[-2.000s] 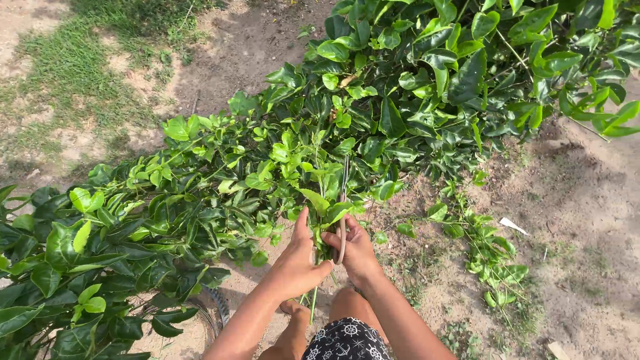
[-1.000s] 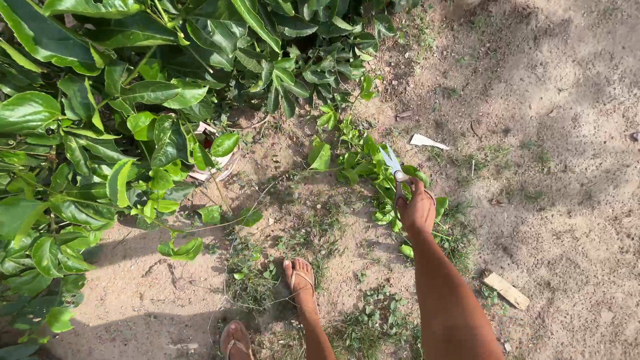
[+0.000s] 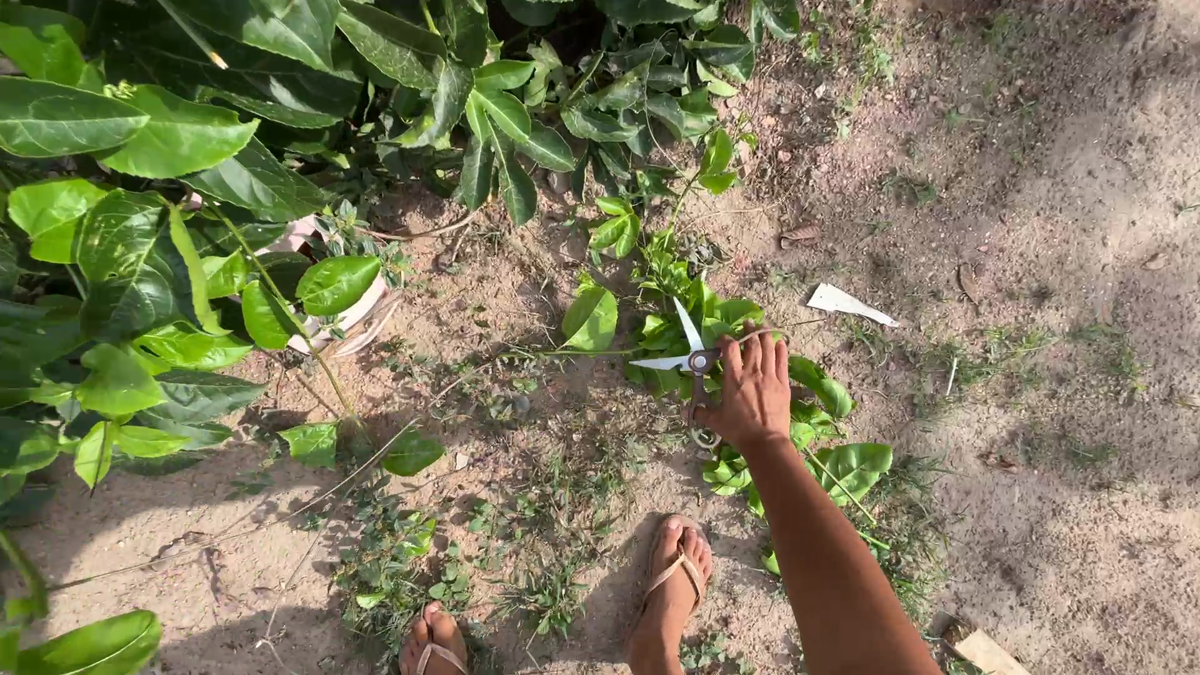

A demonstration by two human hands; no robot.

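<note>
My right hand point(image 3: 753, 389) grips scissors point(image 3: 699, 360) by the handles, low over a leafy green vine point(image 3: 670, 272) on the ground. The two blades are spread apart and point left, one across the vine's leaves. Parts of the handles are hidden behind my fingers. Leafy cuttings also lie under and right of my hand, with a large leaf point(image 3: 853, 471) beside my wrist. My left hand is out of view.
Dense leafy vine growth point(image 3: 253, 178) fills the upper left. A thin dry stem point(image 3: 366, 464) crosses the sandy ground. A white scrap point(image 3: 848, 305) lies at the right, and a piece of wood point(image 3: 984, 652) at the bottom. My sandalled foot point(image 3: 677, 581) stands below my hand.
Two seconds ago both hands were together at the main vine growth; now only the right is in view, over the vine on the ground. The view has shifted strongly to the right.
</note>
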